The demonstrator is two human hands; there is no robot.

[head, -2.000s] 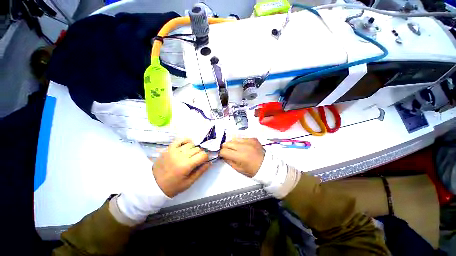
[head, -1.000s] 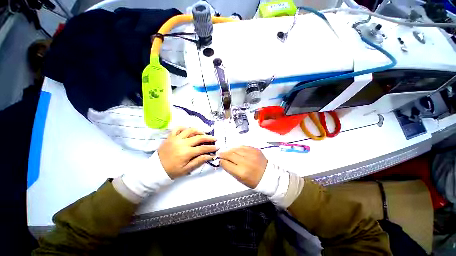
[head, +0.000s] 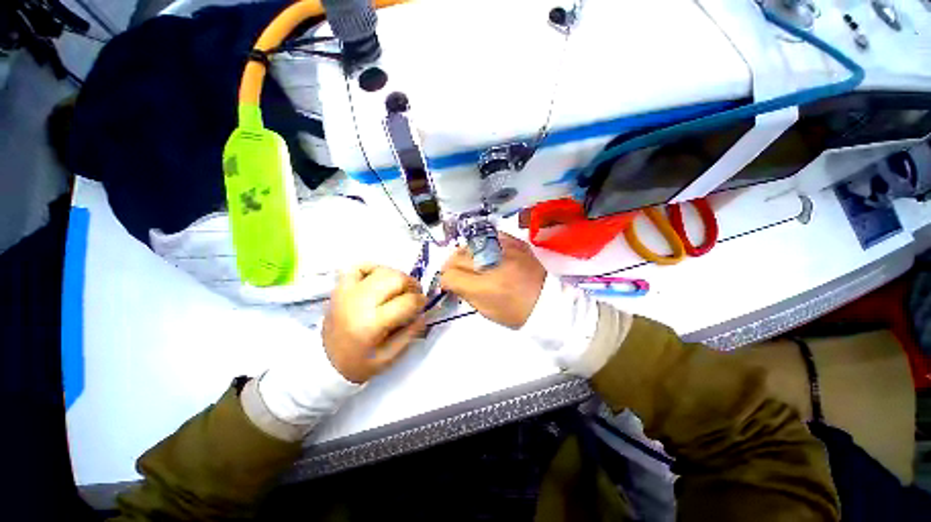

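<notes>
The navy garment piece (head: pixel 153 122) lies heaped left of the needle, with its pale lining (head: pixel 199 255) spread toward the machine. A small dark piece (head: pixel 434 300) shows between my hands, just in front of the presser foot (head: pixel 446 232). My left hand (head: pixel 374 322) is slightly blurred, its fingers pinched on the edge of the dark piece. My right hand (head: pixel 497 282) is beside the presser foot, fingertips on the other side of the piece and partly behind a metal machine part. What lies under the fingers is hidden.
The white sewing machine head (head: pixel 572 71) stands behind the hands. The lamp's lime-green end (head: pixel 260 209) hangs at the left. Red and orange shears (head: pixel 653 235) lie right of the needle, with a pink and blue tool (head: pixel 610 286) in front. A measuring tape (head: pixel 459 413) runs along the table's front edge.
My right hand has moved up and in beside the presser foot. My left hand has drawn a little down from the needle. The view has shifted closer to the machine.
</notes>
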